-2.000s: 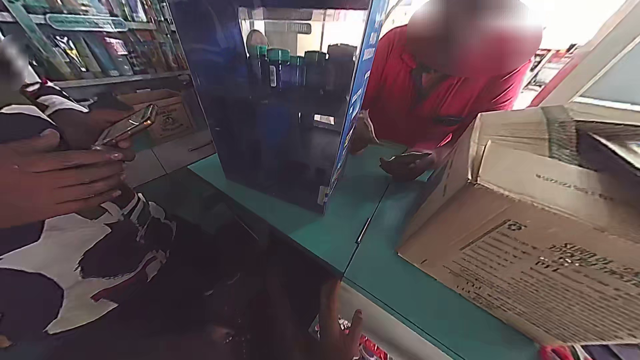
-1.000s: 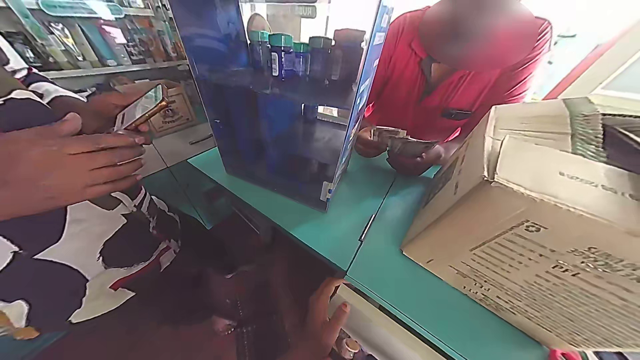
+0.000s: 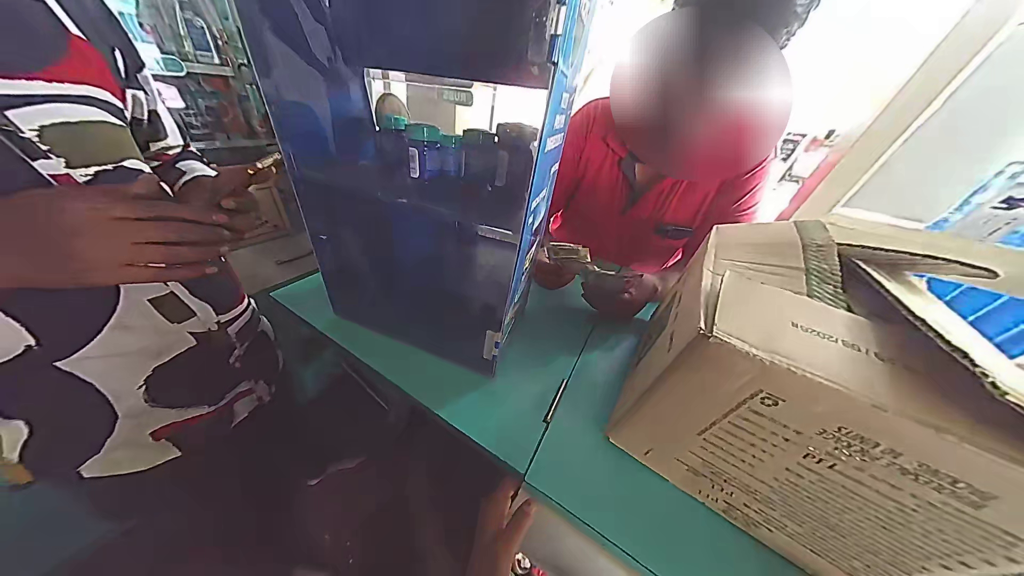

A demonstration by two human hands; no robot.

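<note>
My right hand [image 3: 504, 528], partly cut off by the bottom edge, touches the front edge of the teal counter [image 3: 480, 416] with its fingers apart. It appears to hold nothing. A pale opening under the countertop lies just right of it. My left hand cannot be seen. A tall dark blue display case [image 3: 408, 264] stands on the counter, with several blue jars with green lids [image 3: 424, 148] on its shelf. Across the counter, a person in a red shirt [image 3: 680, 216] holds what look like banknotes [image 3: 612, 276] in both hands.
An opened cardboard box [image 3: 800, 408] covers the counter's right side. At left stands a person in patterned clothing [image 3: 160, 360], their hands [image 3: 120, 236] close together near a partly hidden phone [image 3: 264, 164]. Stocked shelves [image 3: 208, 80] stand behind them.
The person in red has brought the notes up between both hands. The phone at left is now mostly hidden behind that person's hand. My right hand stays by the counter edge.
</note>
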